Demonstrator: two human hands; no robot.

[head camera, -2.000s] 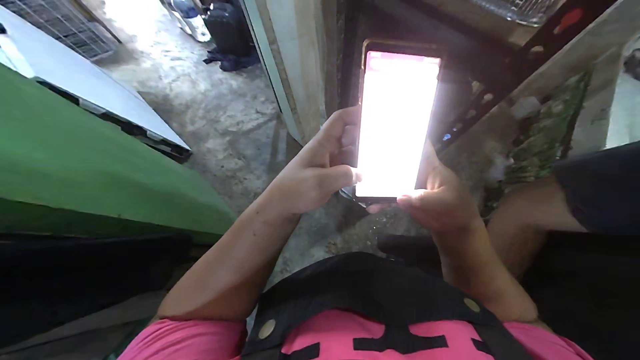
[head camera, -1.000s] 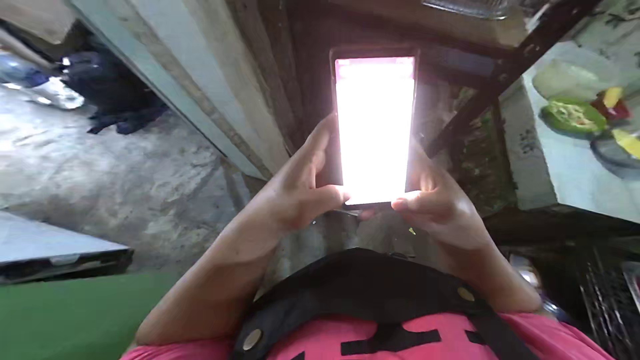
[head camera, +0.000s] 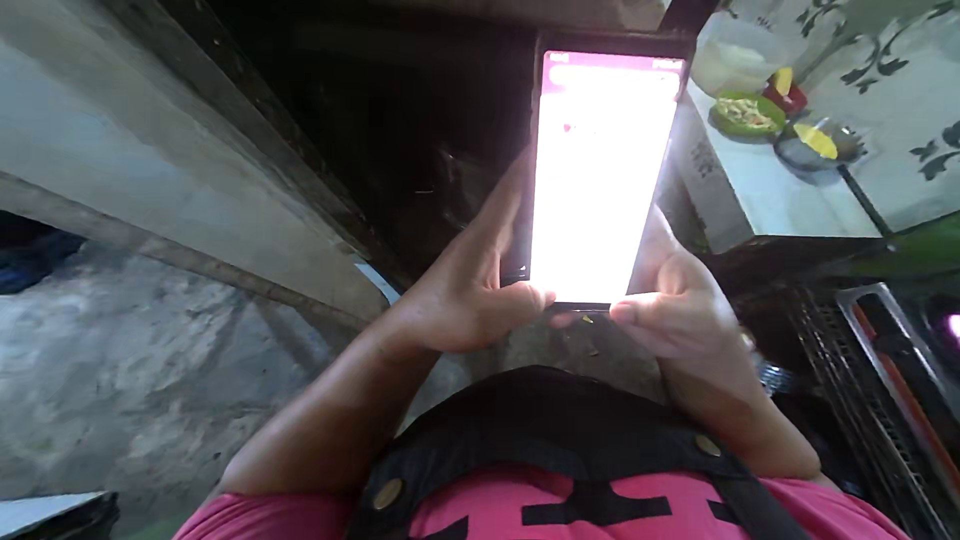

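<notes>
A smartphone [head camera: 604, 180] with a glaring white screen and a pink band at its top is held upright between both hands, in front of my chest. My left hand [head camera: 487, 292] grips its lower left side, the thumb at the bottom corner of the screen. Around the lower right edge closes my right hand [head camera: 671, 304], its thumb at the other bottom corner. The fingers behind the phone are mostly hidden. I wear a black apron [head camera: 555, 420] over a pink shirt.
At the right, a white counter [head camera: 795, 202] holds a green dish [head camera: 748, 114], a plastic tub [head camera: 735, 64] and a bowl [head camera: 806, 154] with a yellow piece. Below it stands a metal rack [head camera: 847, 360]. A wall edge [head camera: 225, 195] runs diagonally at the left, above the concrete floor [head camera: 135, 375].
The view has turned strongly to the right, bringing the counter with its dishes into sight. Both hands still hold the phone.
</notes>
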